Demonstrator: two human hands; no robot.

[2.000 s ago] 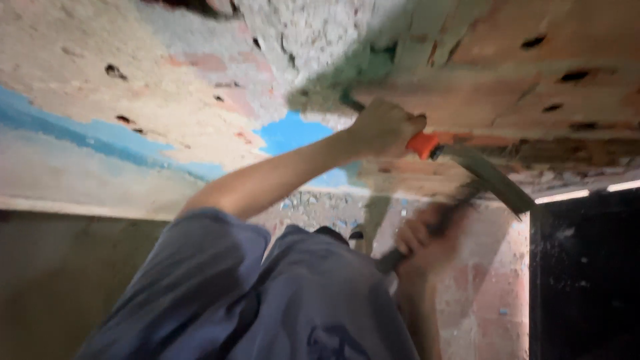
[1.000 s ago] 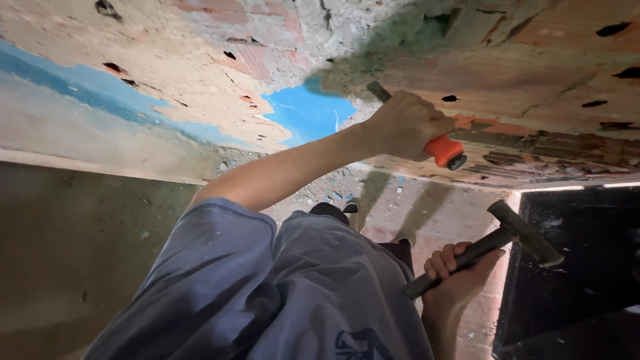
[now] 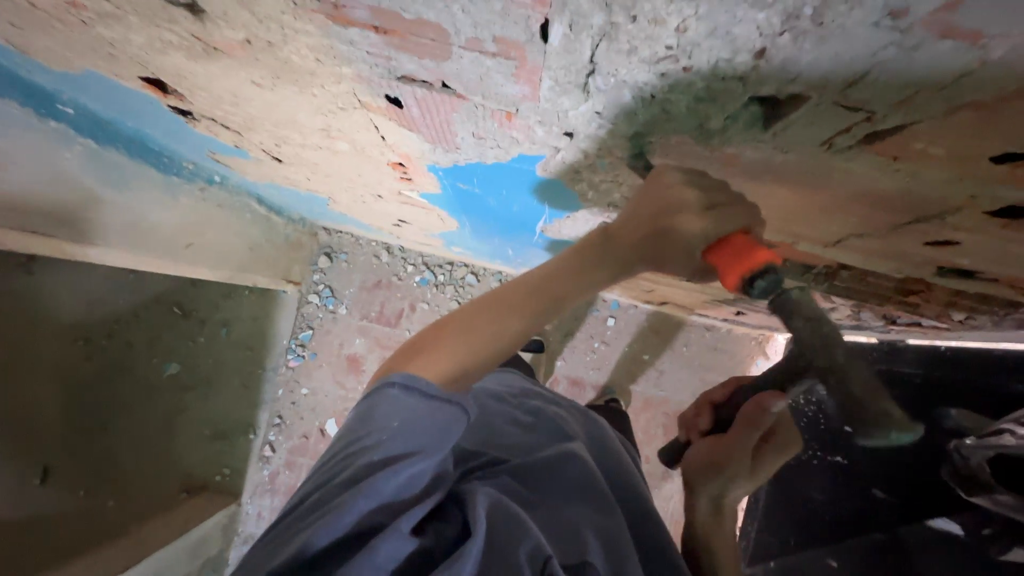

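Note:
My left hand (image 3: 690, 220) is closed around a chisel with an orange hand guard (image 3: 740, 260); its working end is near the wall, mostly hidden by my hand and shadow. My right hand (image 3: 740, 436) grips the dark handle of a hammer (image 3: 848, 368). The hammer's head is at the chisel's butt, touching or almost touching it. Left of my left hand, a patch of blue paint (image 3: 496, 204) remains on the rough wall (image 3: 320, 120), where plaster and brick lie bare.
Rubble and paint chips (image 3: 328, 296) lie on the floor along the foot of the wall. A pale ledge (image 3: 144, 260) borders a dark surface at left. A black panel (image 3: 864, 496) with a clear plastic-like item (image 3: 992, 464) is at lower right.
The hammer has come up from below, apart from the chisel one second ago, to the chisel's butt. My left hand keeps its hold on the chisel at the wall.

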